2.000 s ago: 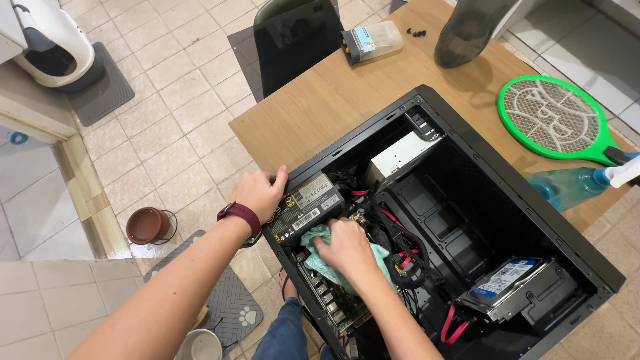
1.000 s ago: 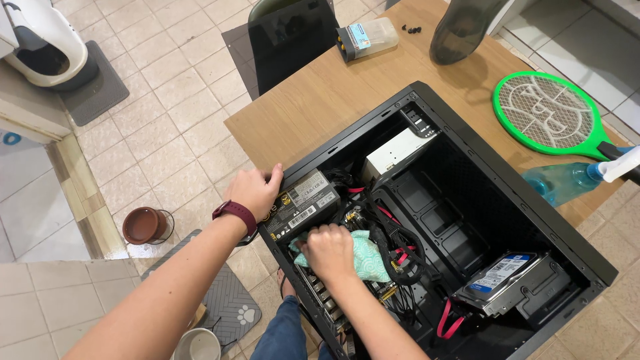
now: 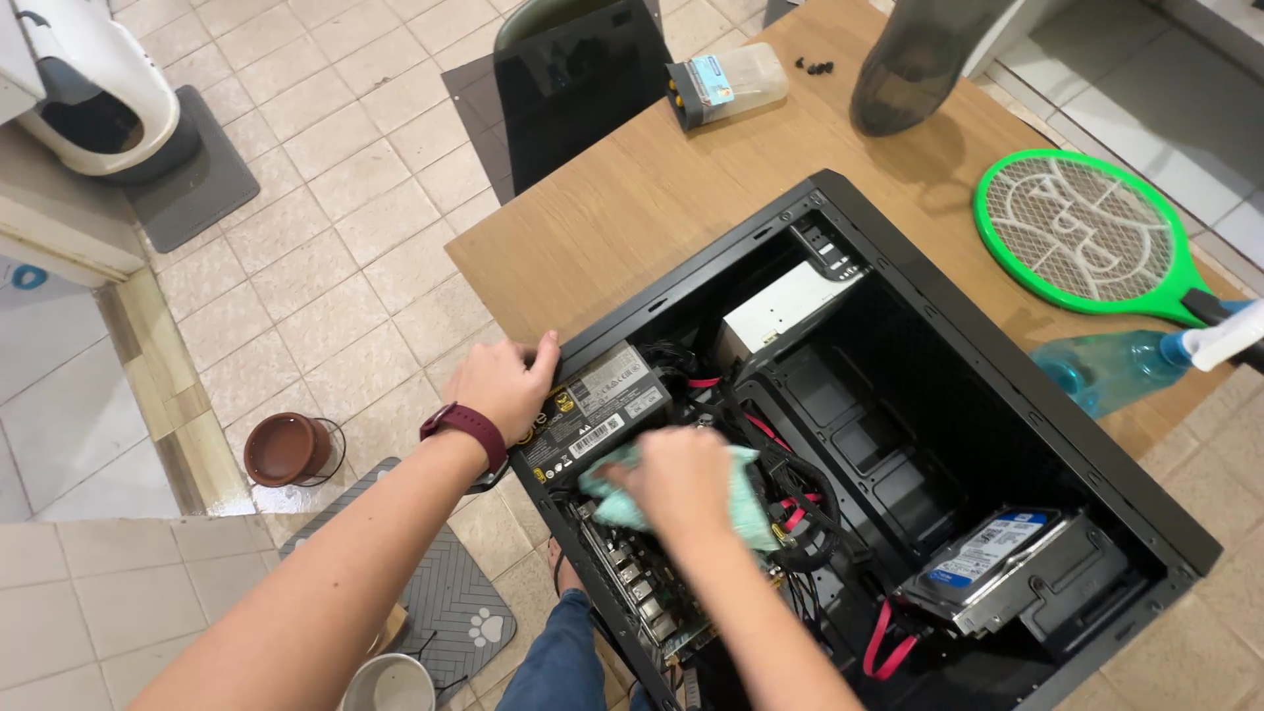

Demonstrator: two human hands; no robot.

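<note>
A black desktop computer case [image 3: 948, 326] lies open on its side on a wooden table. My left hand [image 3: 502, 383] rests on the case's near-left rim, beside the power supply unit [image 3: 602, 395], its fingers over the edge. My right hand [image 3: 681, 484], slightly blurred, presses a pale green cloth [image 3: 750, 504] down inside the case, next to the power supply and over the motherboard [image 3: 632, 583], which it partly hides. Black and red cables lie right of the cloth. A hard drive [image 3: 992, 553] sits tilted in its metal bracket, and a silvery optical drive [image 3: 780, 311] is at the top.
On the wooden table [image 3: 592, 237] are a green electric fly swatter [image 3: 1081, 232], a blue spray bottle [image 3: 1116, 365], a plastic container [image 3: 741, 84], several small dark pieces [image 3: 816, 67] and a dark translucent object [image 3: 913, 64]. A chair [image 3: 583, 89] stands behind the table; a brown pot [image 3: 286, 449] is on the floor.
My right hand has moved with the cloth, which lay more bunched under the fingers two seconds ago and now spreads out to the right. My left hand stays on the rim.
</note>
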